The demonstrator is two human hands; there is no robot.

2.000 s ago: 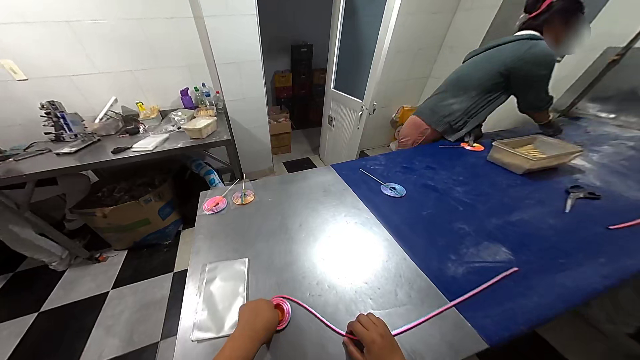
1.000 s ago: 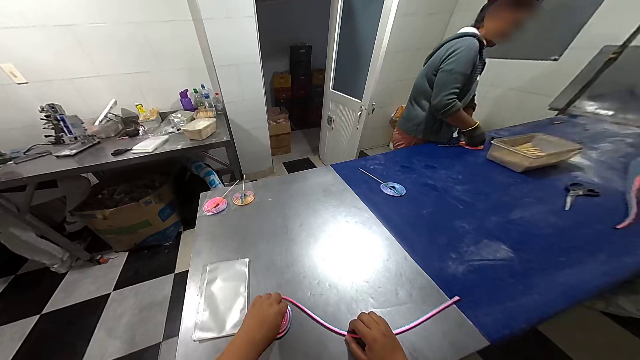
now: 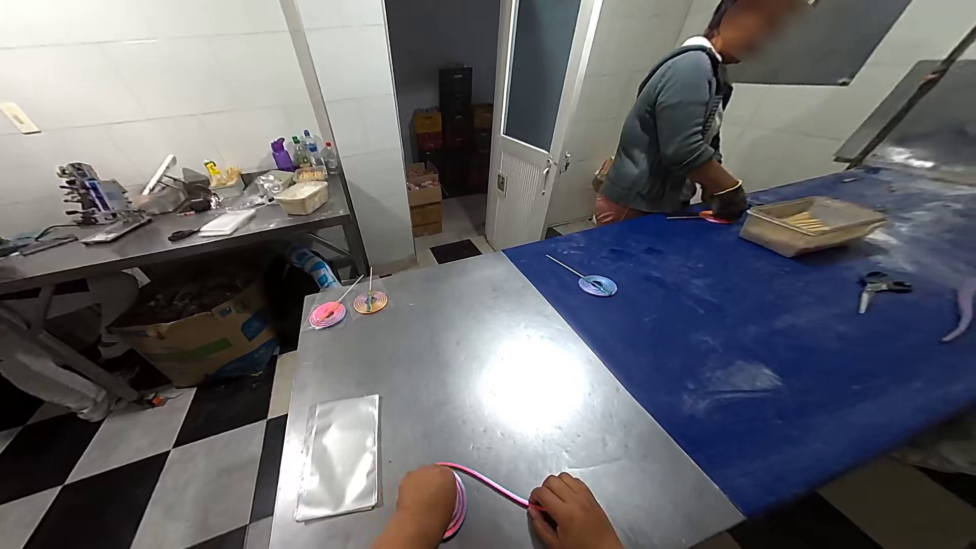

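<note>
At the near edge of the metal table [image 3: 427, 366], my left hand [image 3: 425, 496] grips a pink and white coil of candy rope [image 3: 460, 507], partly hidden under it. From the coil a pink strand [image 3: 492, 483] runs right to my right hand [image 3: 568, 509], whose fingers are closed on its end part. A stack of clear plastic bags [image 3: 341, 457] lies left of my left hand. Two coiled lollipops on sticks, one pink [image 3: 328, 314] and one orange-toned [image 3: 370, 303], rest at the table's far left corner. A blue-purple coiled lollipop [image 3: 597, 286] lies on the blue surface.
Scissors [image 3: 881, 288], a plastic tub of sticks [image 3: 808, 225] and a purple strand [image 3: 962, 313] are on the blue surface [image 3: 686, 351]. A gloved person [image 3: 671, 130] stands behind it, a hand at another coil. A cluttered side table [image 3: 259, 236] stands left.
The loose strand that stretched right past my right hand has shortened and no longer shows beyond it. The other person has straightened up. A strand has appeared at the right edge.
</note>
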